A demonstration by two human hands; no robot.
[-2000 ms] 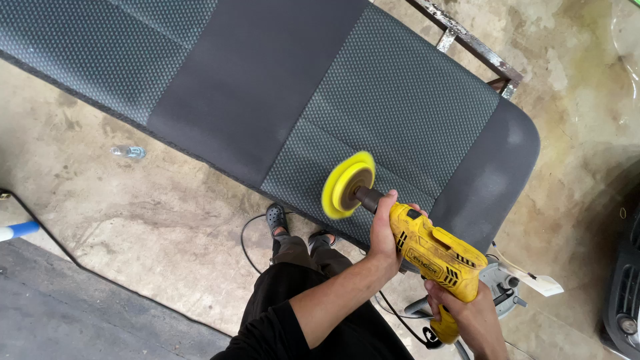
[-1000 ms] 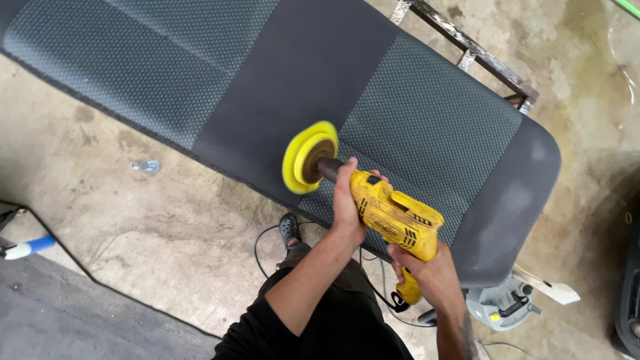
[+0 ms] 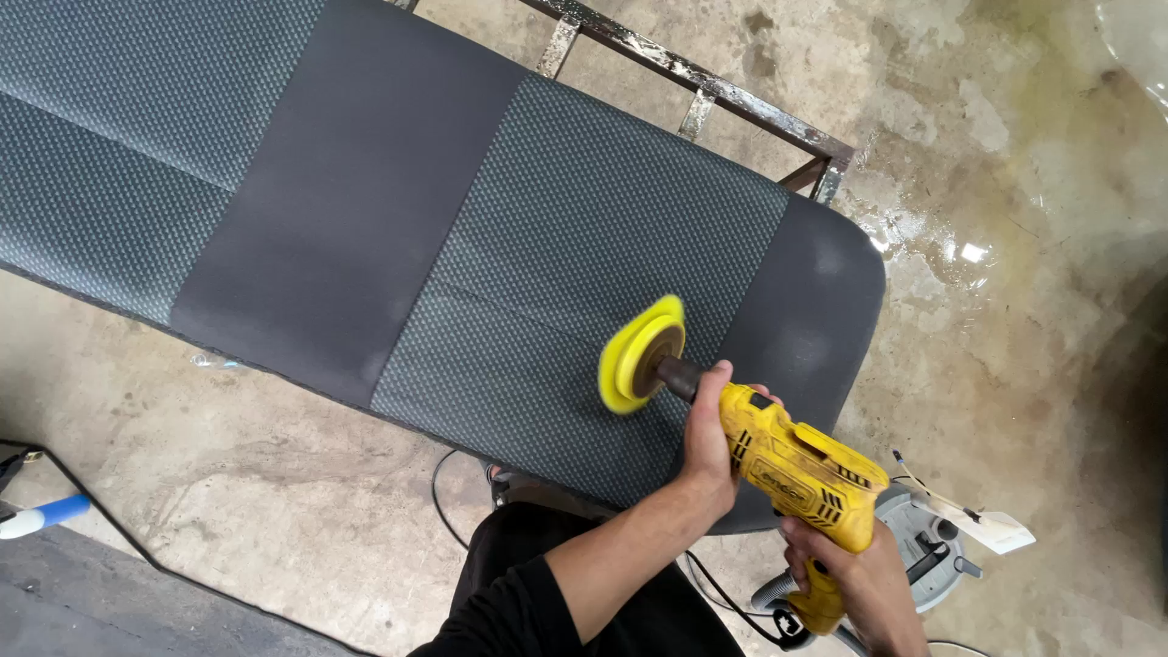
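Observation:
A yellow corded power drill (image 3: 803, 465) is held in both of my hands, angled up and left. My left hand (image 3: 712, 433) wraps the front of its body behind the chuck, and my right hand (image 3: 853, 570) grips its rear handle. On the drill's chuck is a round yellow brush or pad attachment (image 3: 643, 356), blurred at its rim. It is over the patterned panel of a long grey fabric vehicle seat cushion (image 3: 584, 228); whether it touches the fabric I cannot tell. Paler patches show on the plain grey end panel.
A worn metal frame (image 3: 703, 78) shows beyond the cushion's far edge. At lower right stands a grey vacuum-like machine (image 3: 931, 547) with a hose, and a brush with a white handle (image 3: 1004, 531) beside it. The drill's black cable (image 3: 712, 584) hangs near my legs. A blue-and-white object (image 3: 46, 516) lies left.
The drill and both hands have moved from near the plain grey middle panel rightward, back over the patterned panel. Both hands have kept their hold. The view has shifted somewhat.

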